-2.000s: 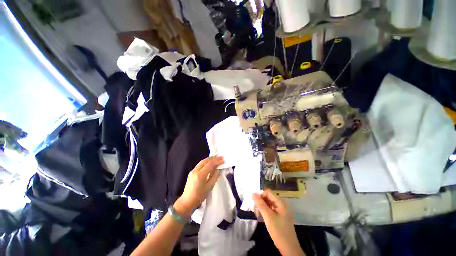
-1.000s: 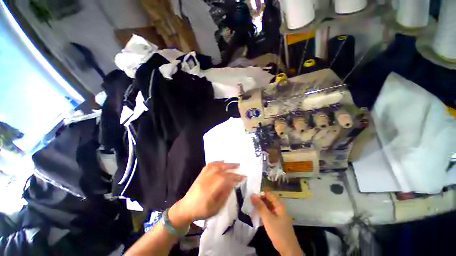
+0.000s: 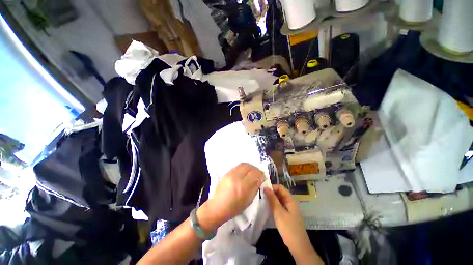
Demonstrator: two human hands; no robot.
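Observation:
A white fabric panel (image 3: 231, 147) runs from the needle area (image 3: 262, 142) of the cream overlock machine (image 3: 306, 111) down towards my lap. My left hand (image 3: 236, 192) lies on the panel, its fingertips at the panel's right edge, just below the needle area. My right hand (image 3: 282, 204) pinches the same edge close beside the left fingertips. The two hands nearly touch. The lower part of the panel hangs in folds below my hands. The cloth under my left palm is hidden.
Black garment pieces (image 3: 176, 140) with white trim are heaped at the left. Flat white cut panels (image 3: 425, 134) lie right of the machine. White thread cones (image 3: 299, 13) stand above. A grey thread tuft (image 3: 369, 238) hangs at the table edge. A bright window (image 3: 31, 77) is at far left.
My left hand has moved right and down along the panel to meet my right hand at the edge. My right hand has moved slightly up. The black stripe on the white cloth is now mostly hidden.

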